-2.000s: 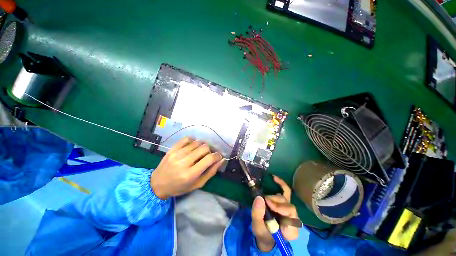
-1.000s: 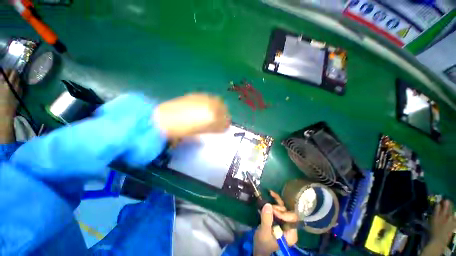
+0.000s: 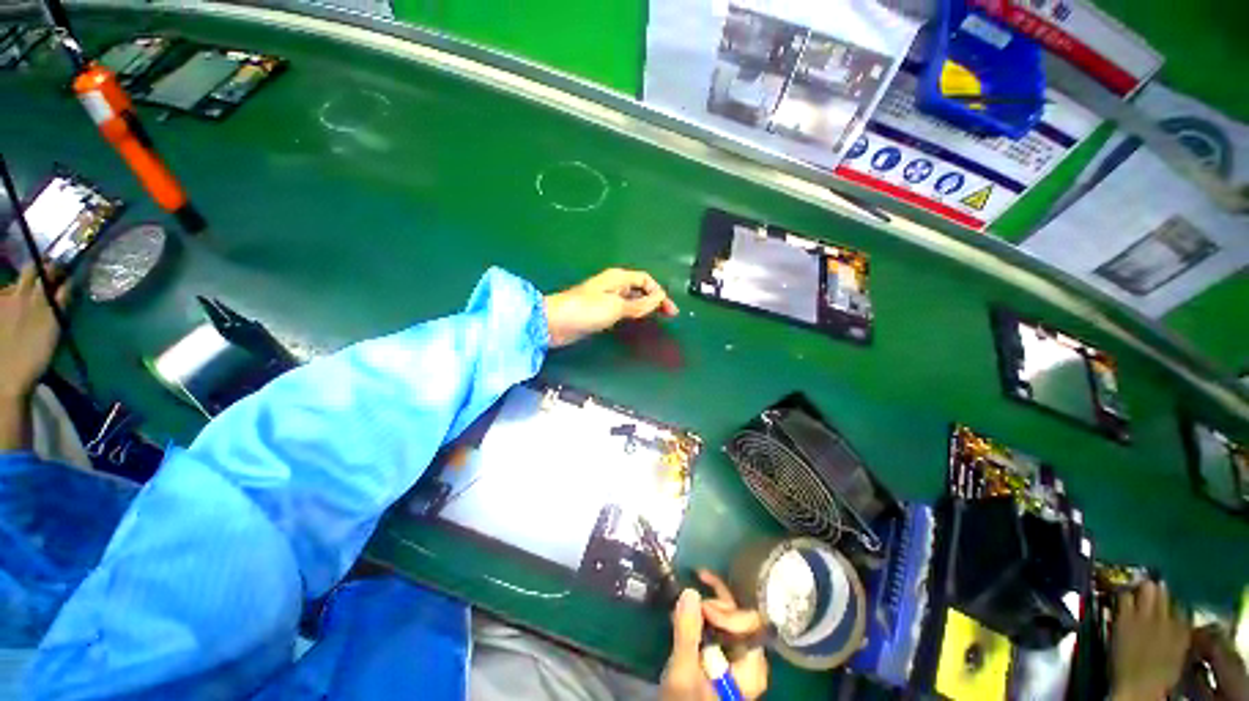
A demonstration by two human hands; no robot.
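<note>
The opened tablet unit [image 3: 527, 473] lies on the green bench in front of me, its crowded mainboard strip at the right end. My left hand [image 3: 610, 304] is stretched out beyond its far edge, at the pile of red-leaded components [image 3: 655, 345]. Its fingertips are close together and blurred; I cannot tell whether they hold a lead. My right hand [image 3: 710, 646] holds the soldering iron [image 3: 719, 674] by its grip, with the tip over the near right corner of the unit. The solder spool [image 3: 203, 364] stands at the left, partly behind my sleeve.
A fume fan [image 3: 808, 473], a tape roll [image 3: 808, 603], a blue ridged block [image 3: 901, 596] and an iron stand with yellow sponge [image 3: 973, 657] stand at the right. Waiting tablets [image 3: 781, 274] lie along the far side. An orange screwdriver [image 3: 134, 144] hangs at left. Other people's hands show at both sides.
My left hand has left the unit, where it was beside the iron's tip, and moved out to the red pile. The view has shifted towards the far panel. My right hand still holds the iron.
</note>
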